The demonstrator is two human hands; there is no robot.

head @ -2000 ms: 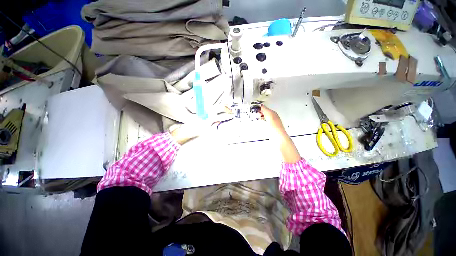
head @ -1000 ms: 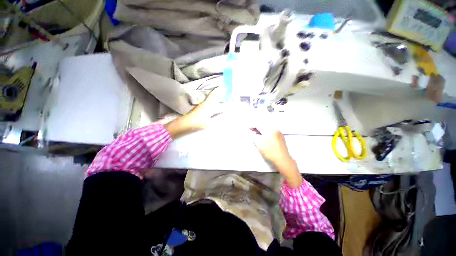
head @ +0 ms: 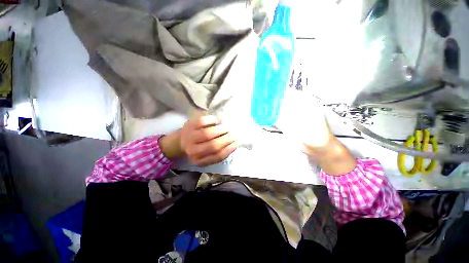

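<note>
Grey-beige cloth (head: 139,72) lies in folds on the machine table at upper left, its lower corner reaching my left hand. My left hand (head: 208,140) is curled with its fingers closed on the cloth's edge, left of the bright blue machine lamp (head: 272,77). My right hand (head: 329,149) is right of the lamp, blurred and washed out by glare. Its fingertips and anything in them cannot be made out. The needle area right of the lamp is overexposed. The white sewing machine (head: 391,46) fills the upper right.
Yellow-handled scissors (head: 417,151) lie on the table to the right. A white side extension (head: 69,77) is at left. Cloth (head: 288,200) hangs over the lap below the table edge. A bright blue crate (head: 69,231) is on the floor at lower left.
The view has moved closer to the lamp and needle area. My left hand has curled up at the cloth's corner. My right hand has moved farther from my left, to the right of the lamp.
</note>
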